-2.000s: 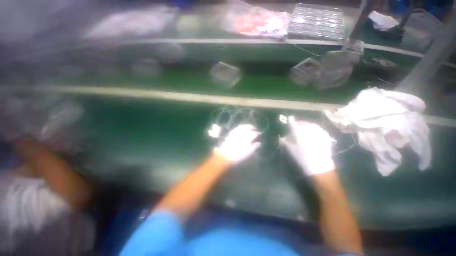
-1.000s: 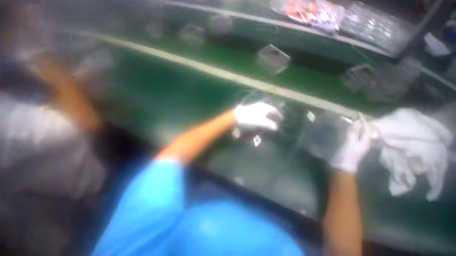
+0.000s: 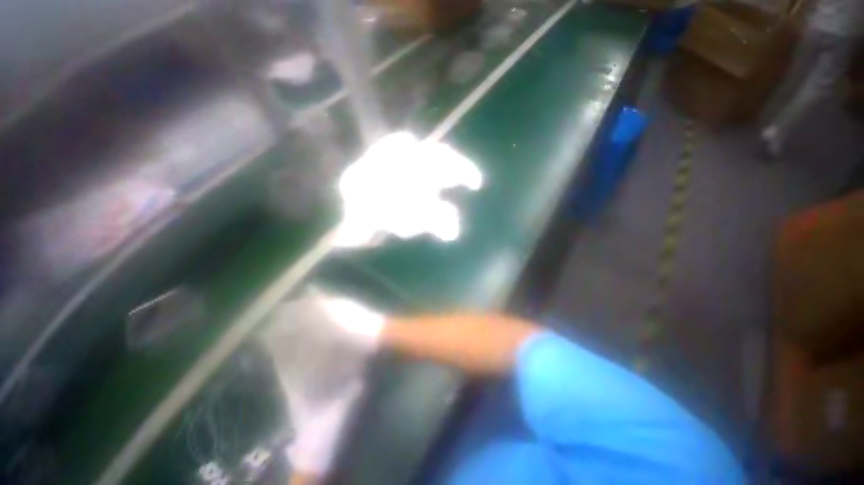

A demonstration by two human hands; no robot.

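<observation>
Everything near my hands is blurred. My right hand, in a white glove, is at the edge of a pale see-through shape that looks like a clear plastic box, and seems to hold it. My left hand, also gloved, is just below that shape, cut off at the wrist by the bottom edge; its fingers are not clear. Thin wire loops lie left of my left hand. Small white end pieces lie beside them on the green surface.
An overexposed white cloth heap lies beyond my hands, near a metal post. A clear box sits on the belt behind the pale rail. Right: blue bin, cartons, a person's legs.
The view has swung to the right, showing the floor and cartons. My hands now appear close together at lower left, with the pale clear shape by both.
</observation>
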